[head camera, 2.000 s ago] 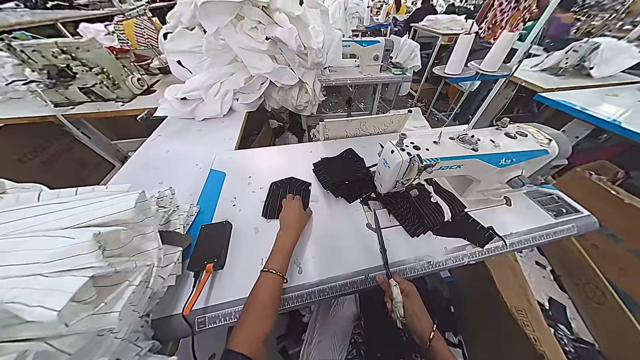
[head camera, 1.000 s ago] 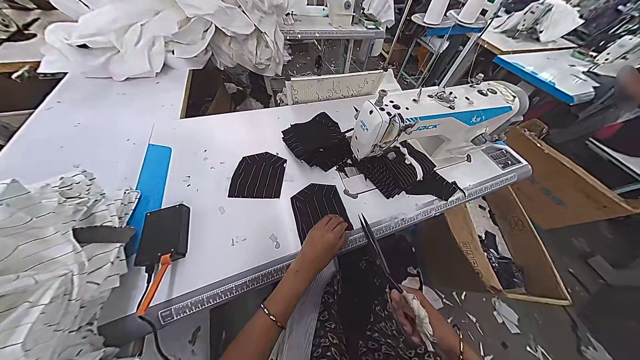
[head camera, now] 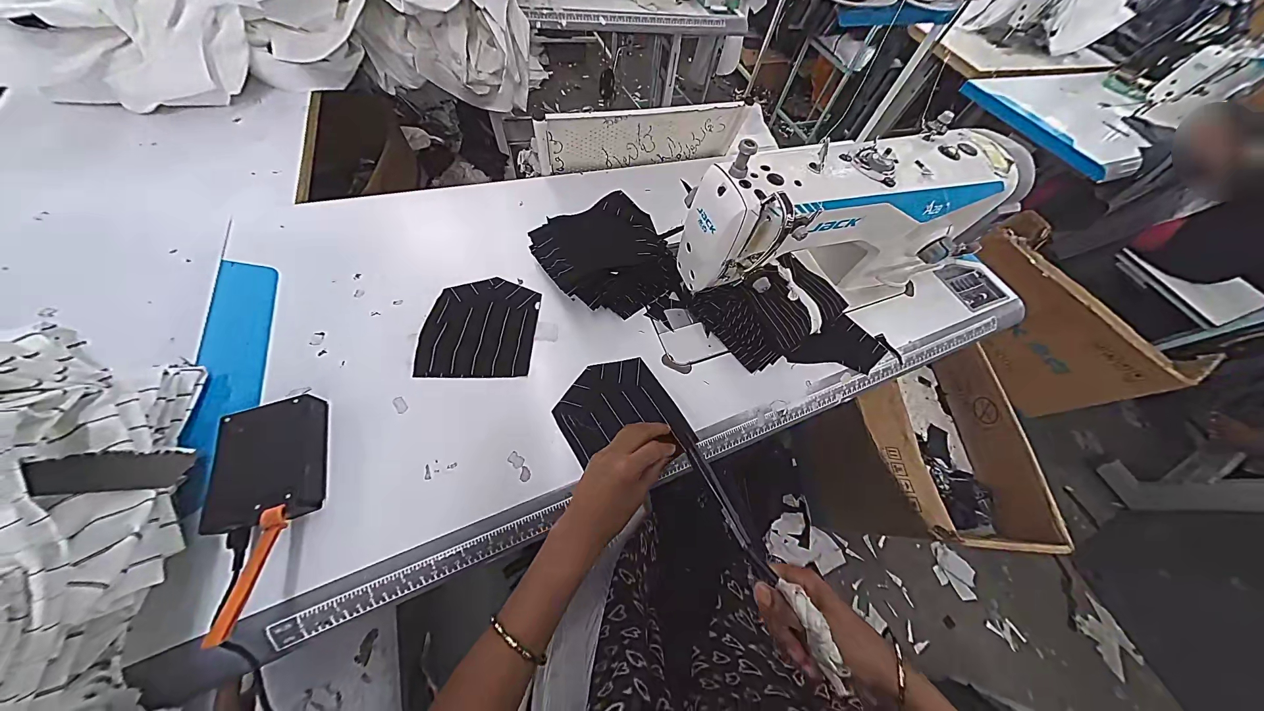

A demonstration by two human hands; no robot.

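My left hand (head camera: 624, 484) pinches the right edge of a black pinstriped fabric piece (head camera: 614, 403) at the table's front edge. In my right hand (head camera: 825, 632) are long scissors (head camera: 721, 499), their handles wrapped in white cloth; the blades reach up along the piece's right edge beside my left fingertips. A second black striped piece (head camera: 478, 331) lies flat to the left. Behind, a stack of black striped pieces (head camera: 604, 252) sits left of the white Jack sewing machine (head camera: 849, 212), and more striped pieces (head camera: 765, 321) lie under its head.
At the left lie a black box (head camera: 267, 464) with an orange-sleeved cable and a pile of white striped fabric (head camera: 79, 513). White cloth (head camera: 178, 49) is heaped behind. A cardboard box (head camera: 997, 444) with scraps stands on the floor at right. A person (head camera: 1210, 227) is at the far right.
My left hand has moved from the piece farther left on the table to the one at the front edge. The scissors' blades now lie along that piece's edge. The view has tilted down.
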